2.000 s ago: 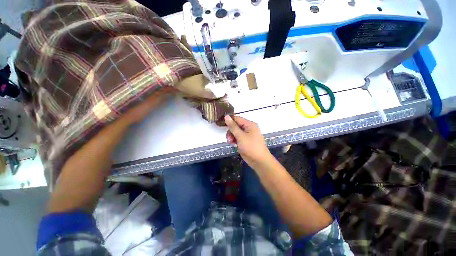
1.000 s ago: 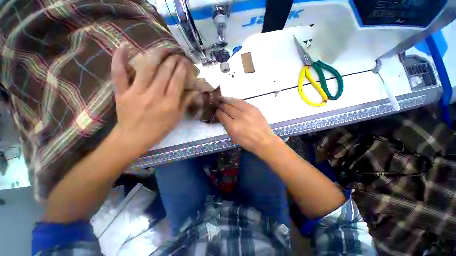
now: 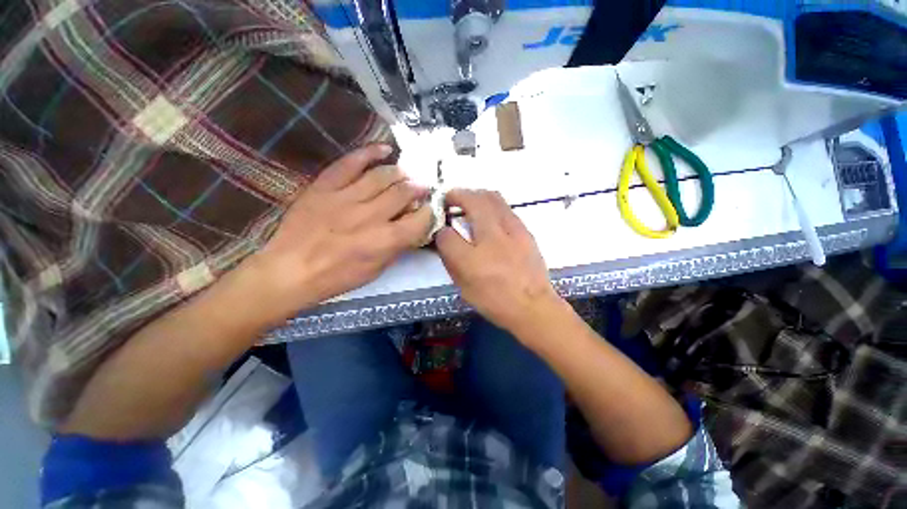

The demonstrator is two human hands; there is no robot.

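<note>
The brown plaid garment piece point(image 3: 229, 109) is bunched left of the needle area and runs down past my left forearm. My left hand point(image 3: 343, 229) lies at its right edge, fingertips pinching a small cream folded end point(image 3: 438, 211). My right hand point(image 3: 492, 254) pinches the same small end from the right, just in front of the presser foot point(image 3: 430, 134). The two hands nearly touch. The fingers hide most of the small piece, and the needle tip cannot be made out.
Scissors with yellow and green handles point(image 3: 651, 164) lie right of the needle. A small tan tab point(image 3: 509, 126) is stuck on the bed. A white slim tool point(image 3: 808, 224) is at the bed's right end. Darker plaid cloth point(image 3: 796, 398) is heaped at lower right.
My left hand has come from the plaid's underside, over the cloth, to the small end beside my right hand. A cream part now shows between the fingers. The view has moved closer.
</note>
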